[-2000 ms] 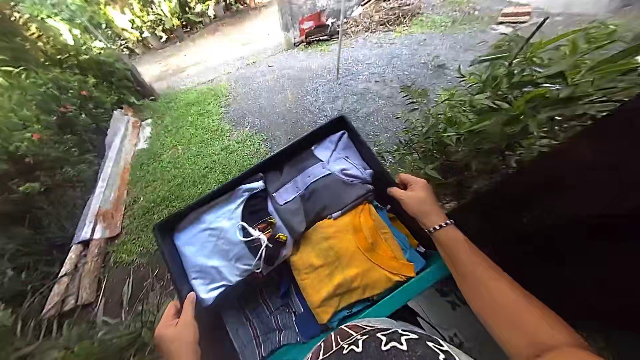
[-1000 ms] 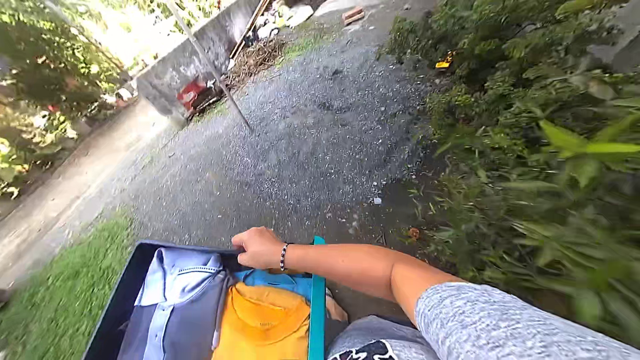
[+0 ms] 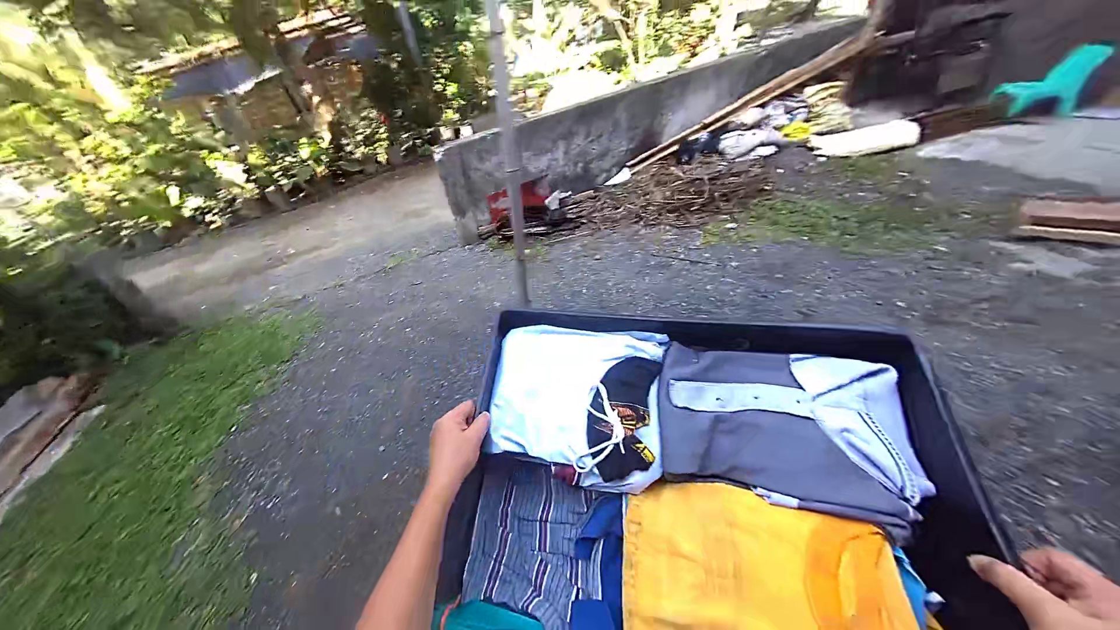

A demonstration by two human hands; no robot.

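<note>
Both hands carry a black open-topped tray (image 3: 709,324) of folded clothes. My left hand (image 3: 457,442) grips its left wall, and my right hand (image 3: 1054,582) holds the right wall near the lower right edge of the view. Light blue folded clothing (image 3: 547,394) with a dark patch and white drawstring lies at the tray's back left. Beside it is a grey polo shirt (image 3: 735,433) with a light blue collar. In front are a yellow shirt (image 3: 744,560), striped fabric (image 3: 529,542) and blue cloth (image 3: 599,542). Teal material (image 3: 490,617) shows at the bottom edge.
A thin metal pole (image 3: 512,175) stands on the gravel just beyond the tray. Behind it are a low concrete wall (image 3: 595,131), a red object (image 3: 516,203) and a pile of twigs (image 3: 674,192). Grass (image 3: 149,490) lies left; a green plastic chair (image 3: 1054,83) and stacked slabs (image 3: 1072,219) are right.
My left hand, out of view one second ago, now shows on the tray's left wall. My right hand has moved from the tray's far edge to its right wall. The view has turned.
</note>
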